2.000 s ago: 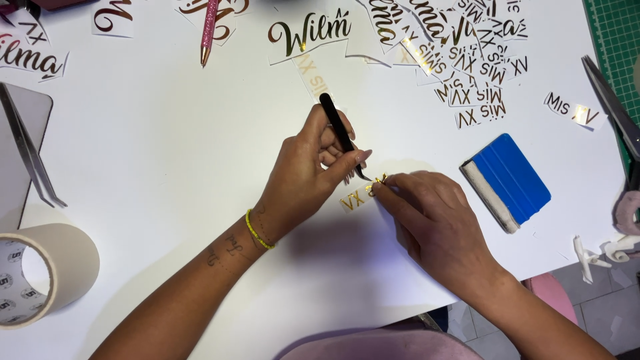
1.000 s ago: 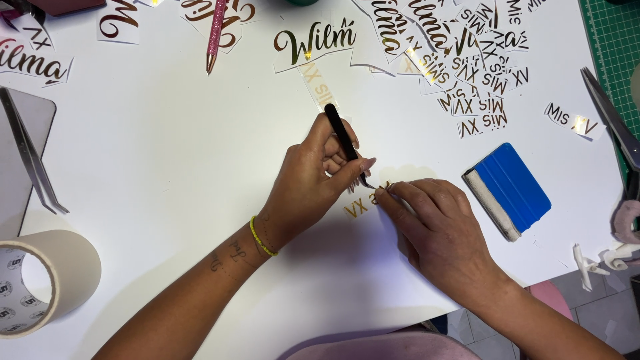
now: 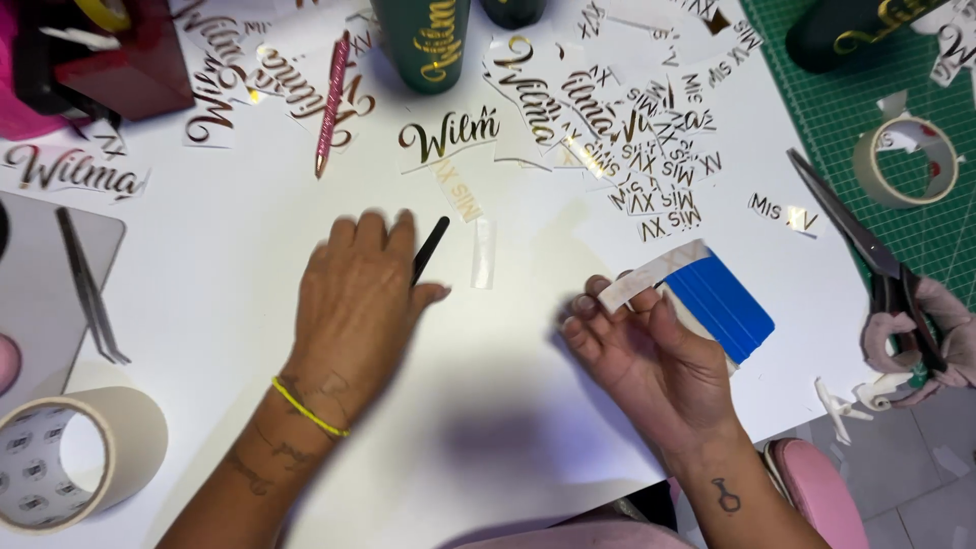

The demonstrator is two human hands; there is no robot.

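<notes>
My left hand [image 3: 358, 282] is palm down over the white table, beside black tweezers [image 3: 431, 250] whose lower part it hides; whether its fingers still touch them cannot be told. My right hand [image 3: 656, 351], palm up, holds a strip of translucent transfer tape [image 3: 648, 276] between thumb and fingers. Faint lettering shows at the strip's far end, which overlaps a blue squeegee with a pale felt edge [image 3: 720, 305]. Between the hands lie a small clear strip [image 3: 483, 254] and a lettered strip [image 3: 456, 191]. Above them is a cut vinyl name decal [image 3: 450, 137].
Several lettered decals [image 3: 663, 175] crowd the upper right, near scissors [image 3: 854, 221] and a green cutting mat [image 3: 831, 114]. A dark green tumbler [image 3: 427, 46] and a pink pen [image 3: 332, 107] are at the top. Metal tweezers [image 3: 88, 290] and a large tape roll [image 3: 126, 450] lie left.
My left hand has moved away from the upright grip on the black tweezers and now lies palm down. My right hand has turned palm up and lifted a tape strip. The view has shifted, showing tumblers.
</notes>
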